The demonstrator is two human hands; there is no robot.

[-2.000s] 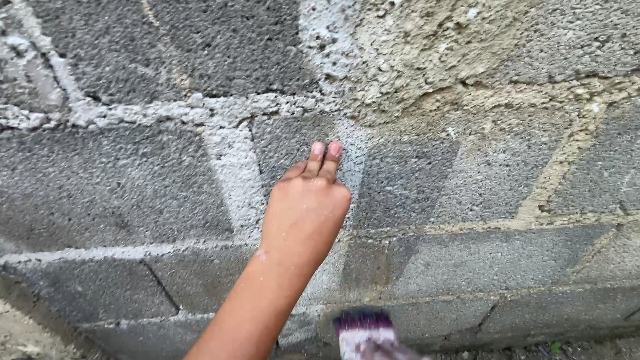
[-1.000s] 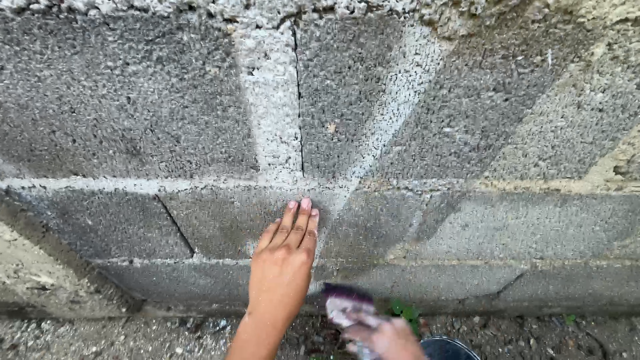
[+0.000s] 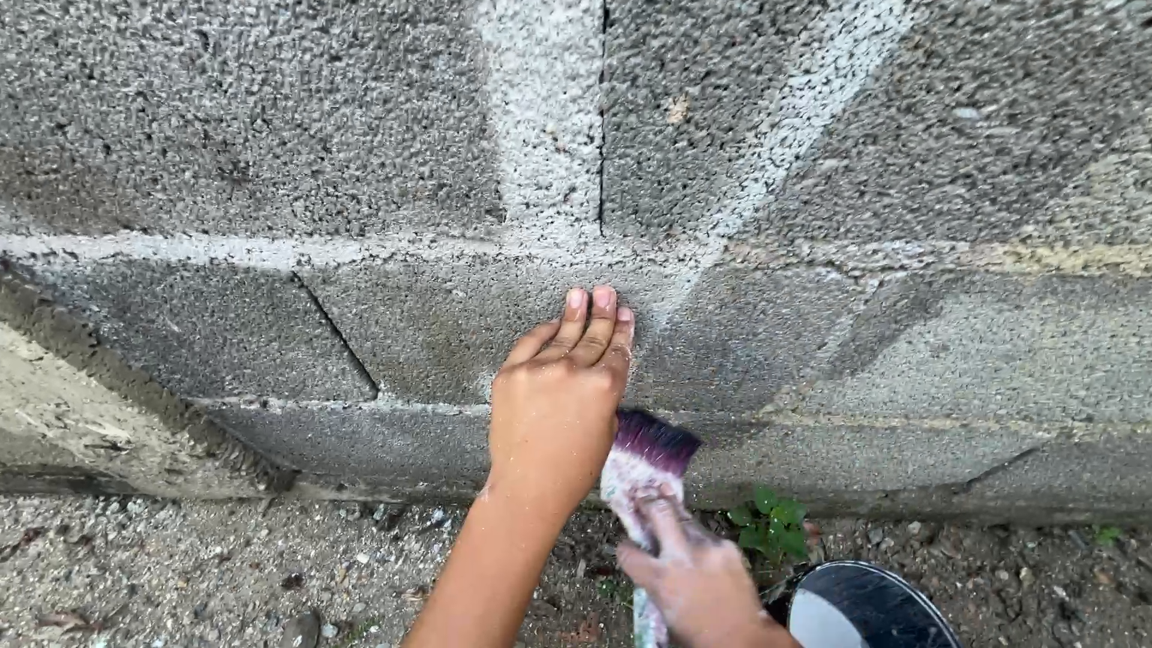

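Note:
My left hand [image 3: 562, 396] rests with its fingertips against a wall of grey concrete blocks [image 3: 405, 333], holding nothing. In my right hand [image 3: 693, 567], lower and to the right, is a paintbrush [image 3: 648, 459] with dark purple bristles and a paint-smeared white ferrule. Its bristles are close to my left wrist, in front of the wall's lowest courses; whether they touch the wall I cannot tell. White streaks run along the mortar joints, and one pale band [image 3: 801, 117] slants down toward my left fingertips.
On the ground at the bottom right stands a dark bucket [image 3: 873, 603] with something whitish inside. A small green plant [image 3: 772, 524] grows beside it at the wall's foot. At the left a rough cement-edged slab [image 3: 81, 405] meets the wall. Gravelly soil [image 3: 225, 567] runs along the base.
The view has shifted down the wall, bringing the ground and bucket in. The brush, at the lower edge two seconds ago, now shows more fully with my right hand around it.

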